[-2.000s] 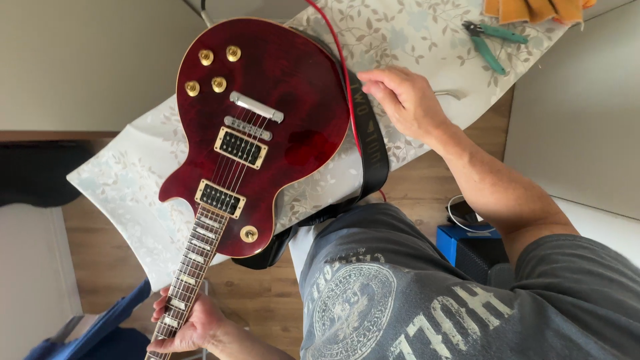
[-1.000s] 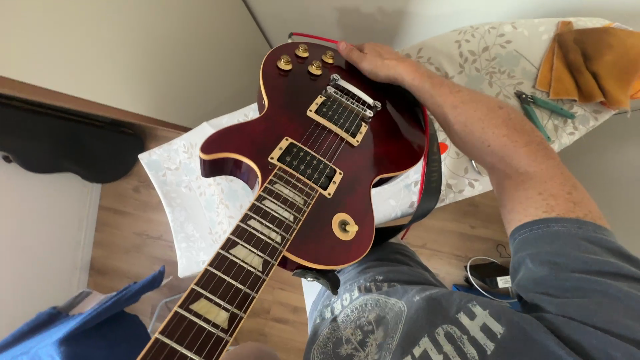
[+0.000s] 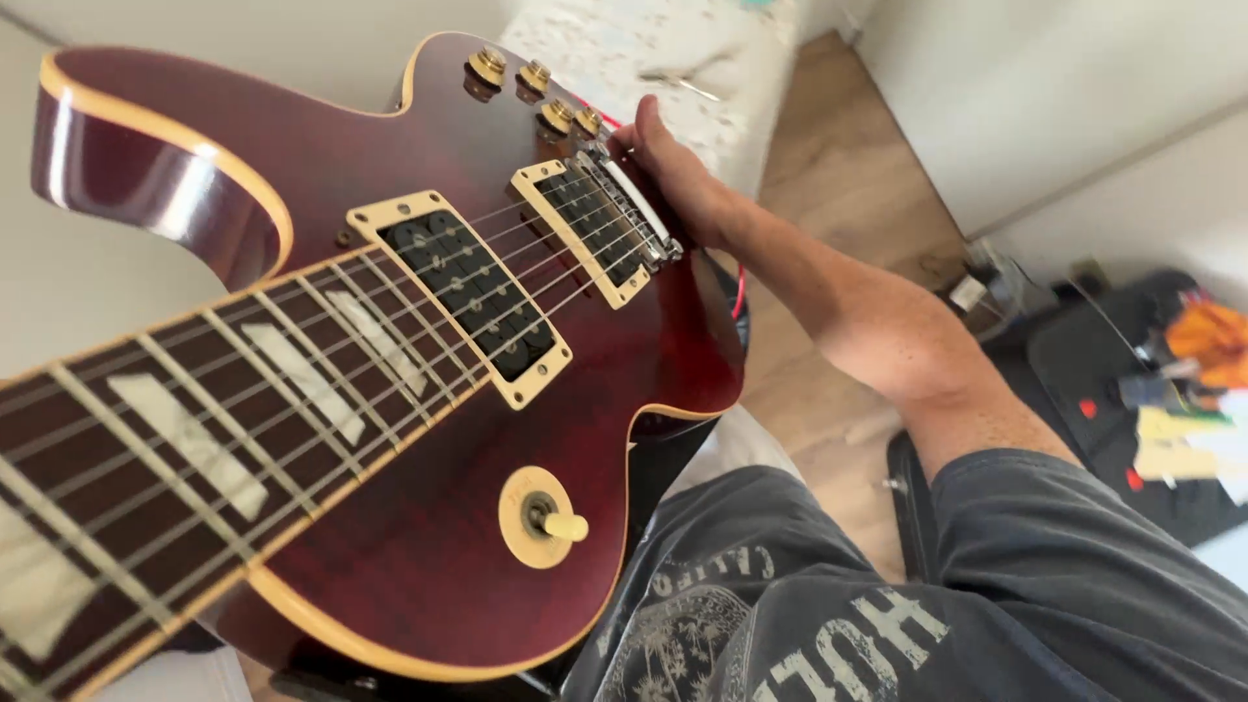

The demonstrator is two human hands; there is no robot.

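Note:
A dark red electric guitar (image 3: pixel 439 526) with cream binding fills much of the head view, tilted, its fretboard (image 3: pixel 224 400) running out at the lower left. My right hand (image 3: pixel 678 175) holds the body at its tail end, beside the bridge and tailpiece (image 3: pixel 634 205); the thumb points up and the other fingers are mostly hidden. Gold control knobs (image 3: pixel 556 117) sit just left of that hand. Two cream-framed pickups (image 3: pixel 468 292) lie under the strings, and the toggle switch (image 3: pixel 546 522) is nearer me. My left hand is out of view.
A patterned cloth-covered surface (image 3: pixel 634 44) lies beyond the guitar, with a thin metal tool (image 3: pixel 682 80) on it. Part of a red cable (image 3: pixel 739 292) shows at the body's edge. Wooden floor (image 3: pixel 829 175) runs alongside. At the far right, a black surface (image 3: pixel 1082 361) holds an orange cloth (image 3: pixel 1209 341) and small items.
The guitar lay on the cloth-covered surface two seconds ago; now it is raised and tilted close to the view. My right hand has moved from beside the strap to the body's tail end. My left hand, earlier on the neck, has left view.

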